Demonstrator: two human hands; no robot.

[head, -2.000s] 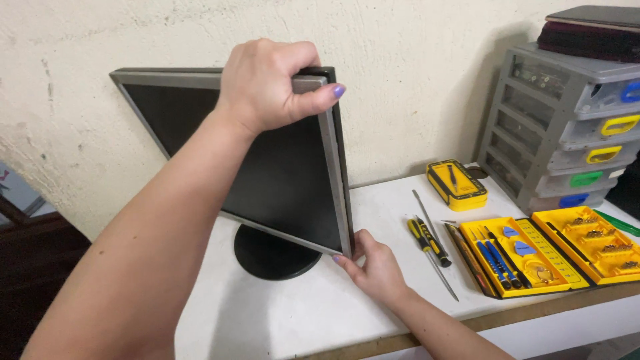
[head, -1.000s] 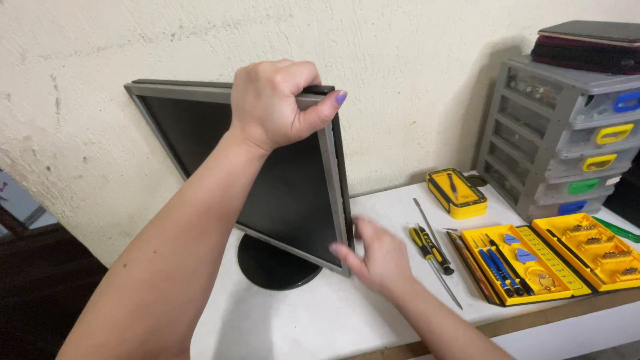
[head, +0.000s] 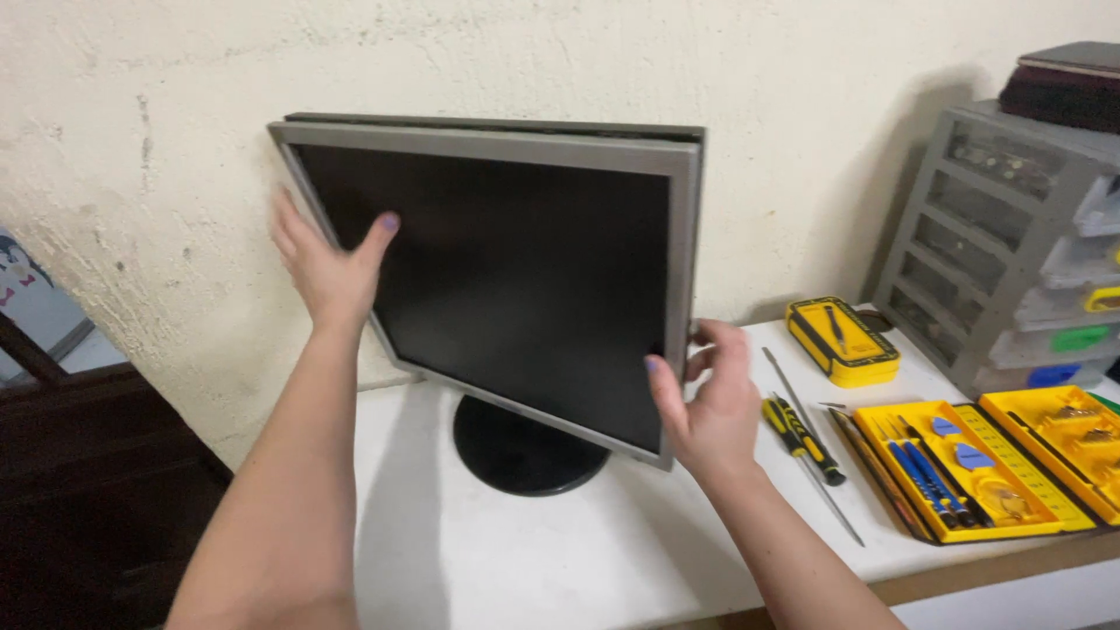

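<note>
A flat-panel monitor (head: 525, 280) with a silver front bezel stands on a round black base (head: 525, 451). Along its top a gap shows between the bezel and the dark back cover (head: 490, 122). My left hand (head: 328, 262) is at the monitor's left edge, thumb over the screen side and fingers beyond the edge; whether it grips is unclear. The lower right corner lies between the thumb and curled fingers of my right hand (head: 713, 398), the thumb in front and the fingers at the side and rear. Contact of the right fingers behind is partly hidden.
Two yellow-and-black screwdrivers (head: 805, 446) lie right of the monitor. Beside them is an open yellow tool case (head: 971, 472) with blue-handled tools and picks. A yellow box (head: 842, 341) and a grey drawer cabinet (head: 980, 245) stand behind, near the rough wall (head: 525, 61).
My left hand has gone from the monitor's top right corner to its left edge. The monitor now faces more toward me. My right hand remains near the lower right corner.
</note>
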